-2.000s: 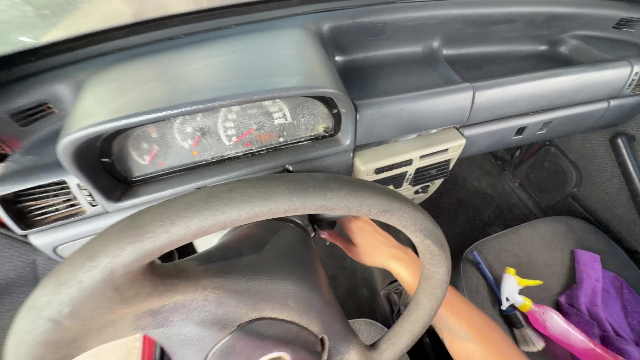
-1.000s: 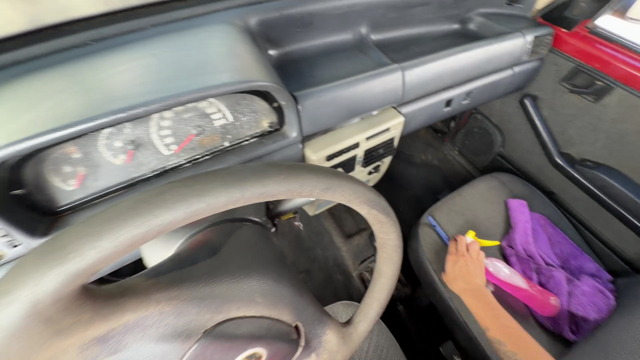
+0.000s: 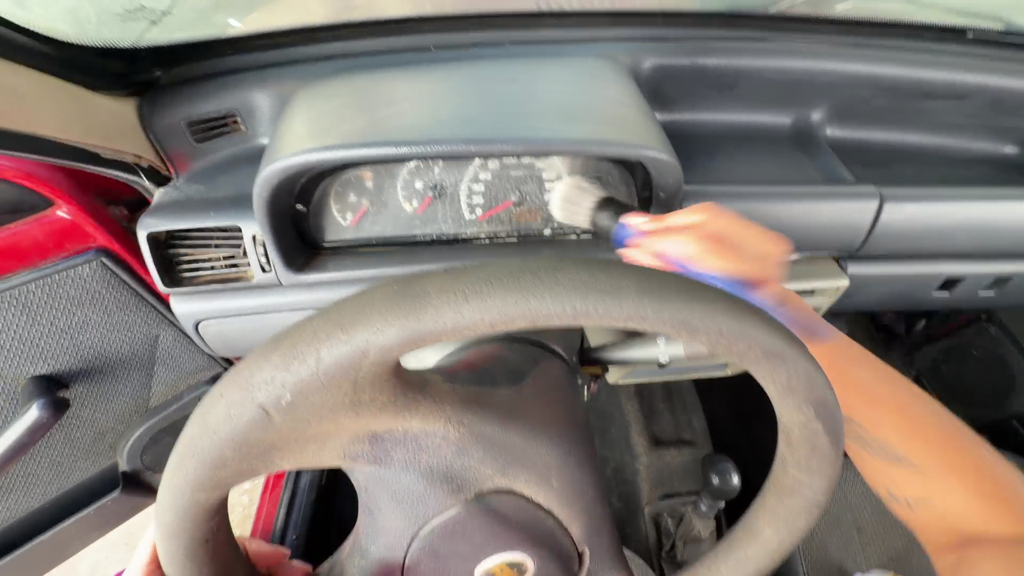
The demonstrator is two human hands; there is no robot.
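Note:
My right hand [image 3: 712,244] is closed around a brush with a blue handle [image 3: 728,284]. The brush's pale bristles [image 3: 574,200], blurred, lie at the right part of the dusty instrument cluster [image 3: 416,196], under the dashboard hood. At the bottom left, the fingers of my left hand [image 3: 268,556] wrap around the lower left rim of the worn steering wheel [image 3: 512,296]; the rest of that hand is mostly hidden by the rim.
A dusty air vent [image 3: 208,256] is left of the cluster. The gear lever knob [image 3: 722,478] stands behind the wheel's right side. A door panel [image 3: 88,344] with a handle flanks the left, and a beige console panel [image 3: 820,280] is partly behind my right forearm.
My right hand has come from the passenger seat, where it was near the spray bottle and blue handle, to the instrument cluster with the brush in it. The view has swung left.

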